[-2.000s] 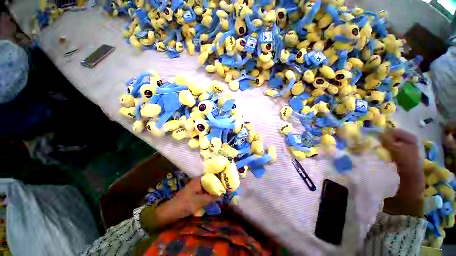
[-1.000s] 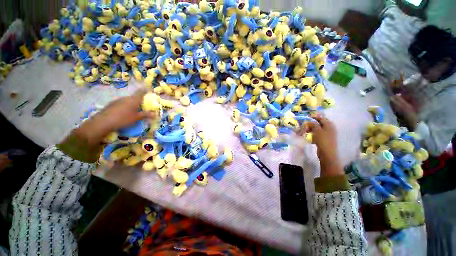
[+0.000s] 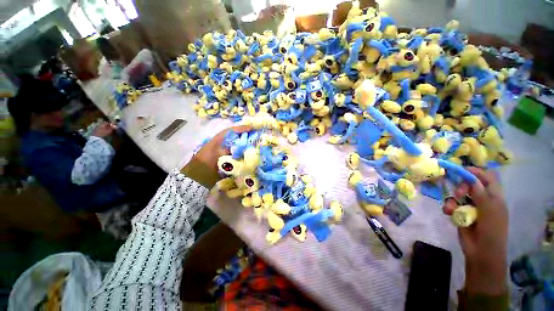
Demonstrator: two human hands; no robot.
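My right hand [image 3: 489, 212] grips a blue limb with a yellow ball end of a plush toy [image 3: 419, 163]. The toy stretches left from the hand, with another long blue limb reaching up over the large heap of yellow-and-blue plush toys [image 3: 291, 79]. My left hand [image 3: 214, 152] is at the left side of a smaller pile of the same toys [image 3: 267, 176]. Its fingers are partly hidden behind the toys, so its hold cannot be told. Dark thread snips [image 3: 384, 237] and a black smartphone [image 3: 429, 276] lie between the small pile and my right hand.
A pale cloth covers the table [image 3: 358, 285]. A green box [image 3: 527, 114] stands at the right. A grey-edged phone [image 3: 172, 129] lies at the far left. A seated person in blue [image 3: 54, 146] is at the left. A whitish sack [image 3: 58, 282] is at the lower left.
The view has swung left. My right hand, earlier low and blurred among toys, now holds a toy stretched out by its limb. My left hand moved from holding a toy near the apron to the small pile's far side.
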